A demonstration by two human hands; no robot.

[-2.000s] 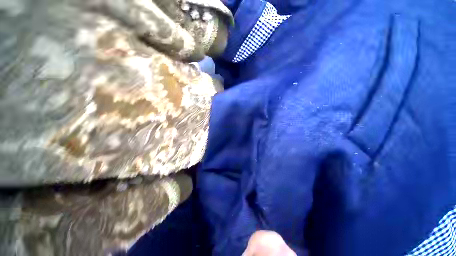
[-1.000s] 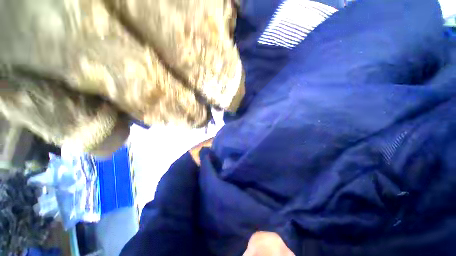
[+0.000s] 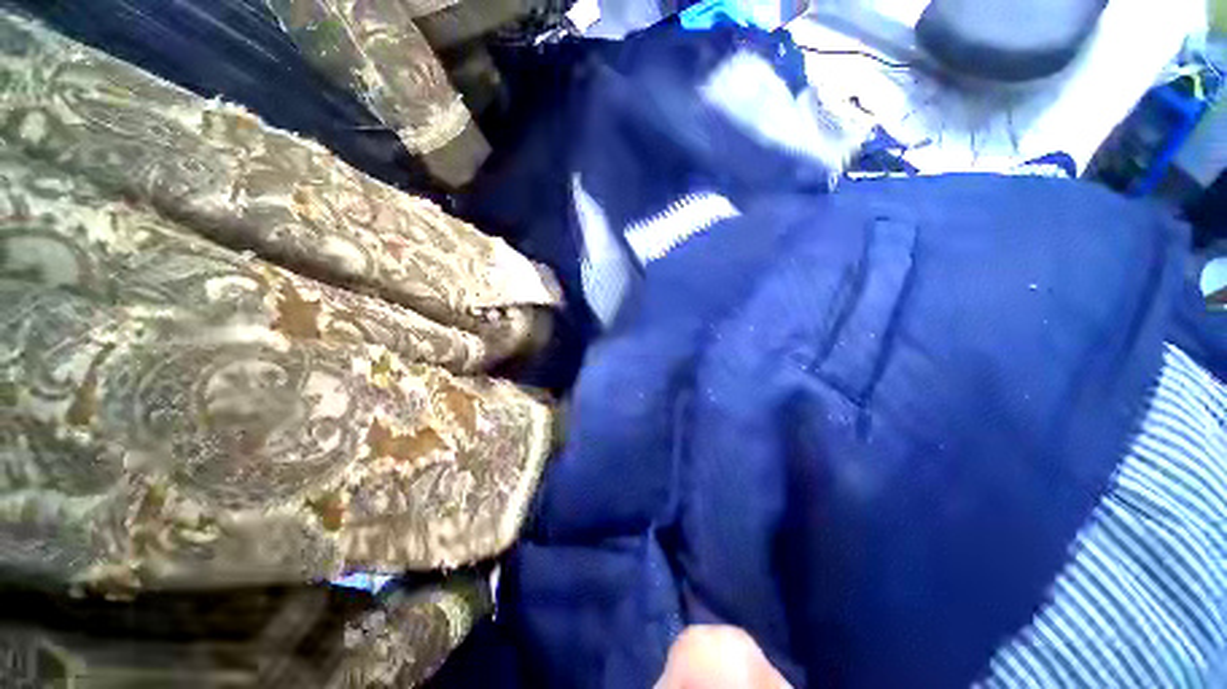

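Note:
A navy jacket (image 3: 942,323) fills the centre and right, close in front of me, with a pocket-like welt on it. Small-checked lining (image 3: 1144,552) shows at its lower right, and more light lining shows near the upper middle. Brown-gold paisley garments (image 3: 256,404) with frayed edges lie against its left side. Neither of my hands can be made out. A small skin-coloured rounded shape (image 3: 724,658) sits at the bottom edge; I cannot tell what it is.
A white-covered table (image 3: 888,108) is at the top right, with the dark rounded end of a padded buck (image 3: 1009,34) over it. A bright blue object (image 3: 1171,135) is at the far upper right. Dark cloth (image 3: 148,67) is at the upper left.
The view has swung from the blue and white things at lower left to the white-covered table and buck at upper right. The paisley garments and jacket again lie side by side.

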